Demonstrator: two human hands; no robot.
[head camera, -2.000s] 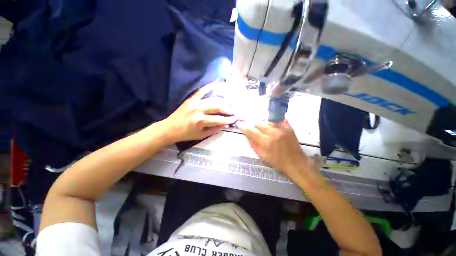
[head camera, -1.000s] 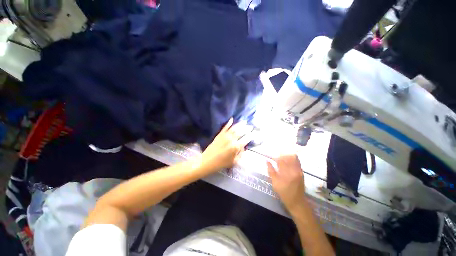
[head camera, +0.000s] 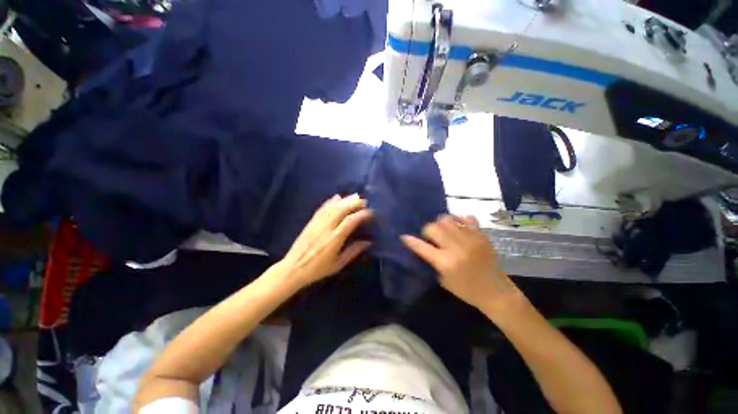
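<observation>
A navy panel (head camera: 402, 190) lies in front of the needle area of the white JACK sewing machine (head camera: 518, 77) and hangs over the table's front edge. It meets the large navy garment bundle (head camera: 202, 162) on the left. My left hand (head camera: 330, 241) lies on the navy cloth near the seam, fingers bent; whether it pinches the cloth I cannot tell. My right hand (head camera: 463, 257) is at the panel's right border, with thumb and fingertips on the cloth. The presser foot (head camera: 410, 121) is in glare, and the cloth lies in front of it.
A small navy piece (head camera: 524, 162) lies right of the needle, with snips (head camera: 526, 217) below it and a black loop (head camera: 564, 149) beside it. A dark cloth heap (head camera: 668, 234) is at the table's right. A red basket (head camera: 69, 275) is at lower left, another machine (head camera: 28, 85) at far left.
The navy cloth now spreads across the front of the needle area and over the table edge. Both hands have moved onto it. The view has shifted; the machine head appears higher.
</observation>
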